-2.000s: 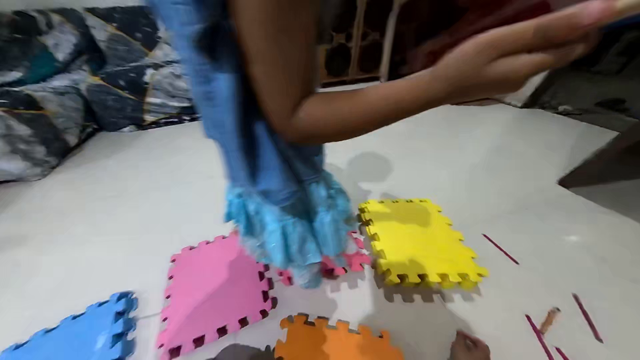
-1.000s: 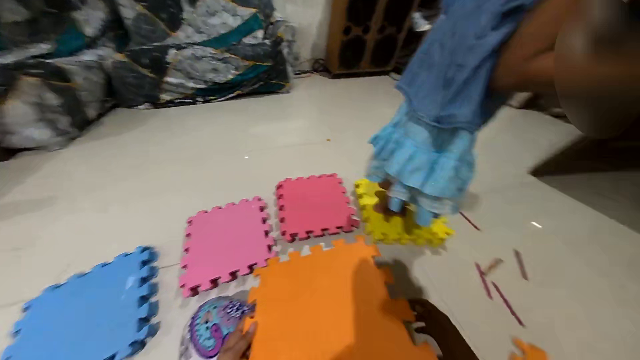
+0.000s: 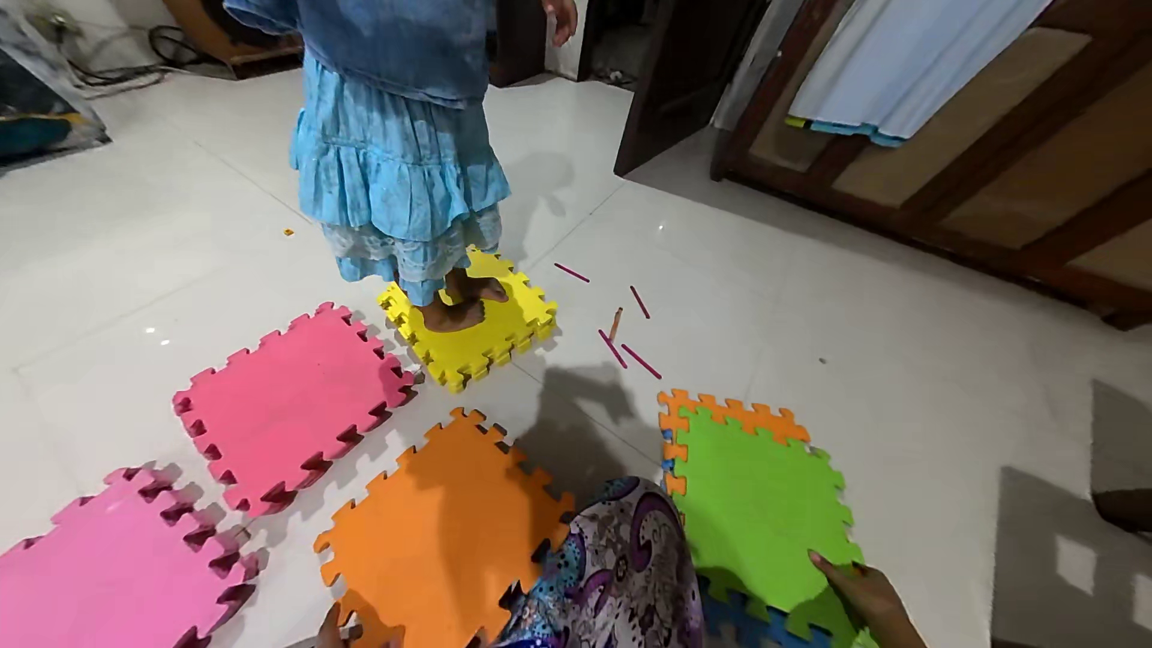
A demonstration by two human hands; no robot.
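Observation:
An orange foam puzzle mat lies in front of me, with my left hand at its lower left edge; that hand is mostly cut off by the frame. My right hand rests at the right edge of a green foam puzzle mat, thumb on top, fingers hidden. Under the green mat show orange and dark blue mat edges. My knee in patterned cloth is between the orange and green mats. Further left lie a red-pink mat and a pink mat. A yellow mat is beyond the orange one.
A person in a blue ruffled skirt stands barefoot on the yellow mat. Several dark red sticks and a brownish piece lie on the tiled floor. A wooden panelled piece with hanging white cloth stands at the upper right.
The view has swung right. The orange mat, between both my hands a second ago, now lies on the floor. My right hand has moved from it to the green mat.

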